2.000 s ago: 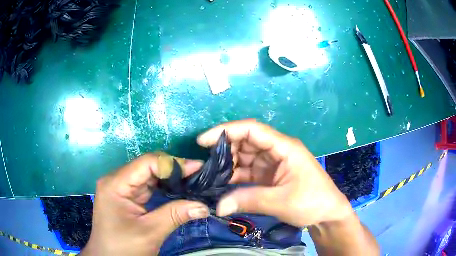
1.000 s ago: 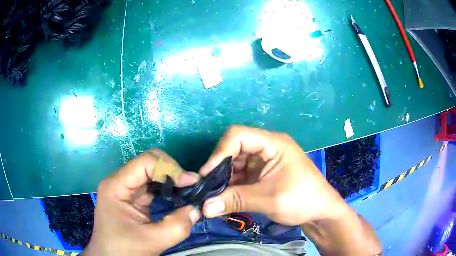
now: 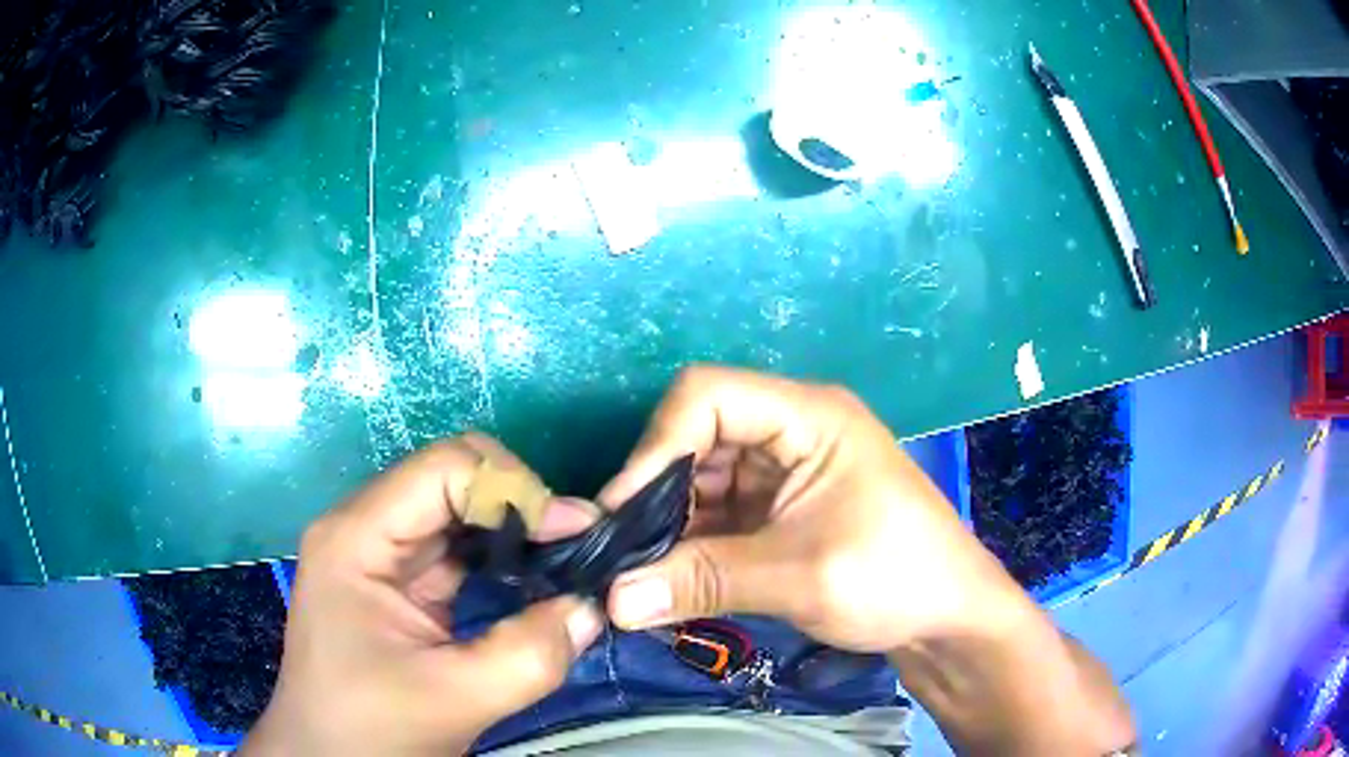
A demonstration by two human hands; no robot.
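Observation:
A black glossy hair piece (image 3: 629, 530) with pointed spikes is held above my lap, just in front of the bench's near edge. My left hand (image 3: 429, 592) grips its left end between thumb and fingers; a yellowish band is on one finger. My right hand (image 3: 806, 518) pinches its right part between thumb and index finger, with a spike tip pointing up. The fingers hide part of the piece.
Green bench (image 3: 621, 333); black hair heap (image 3: 133, 89) back left. Glue bottle (image 3: 829, 141) in glare, white strip (image 3: 619, 207), pen-shaped tool (image 3: 1092, 170), red brush (image 3: 1191, 119) at right. Crates of black pieces (image 3: 1047, 481) (image 3: 219, 643) below the bench.
From two seconds ago, my right fingers have closed in from around the piece to pinch it, and its raised spike has come down. Since one second ago, the hands have barely moved.

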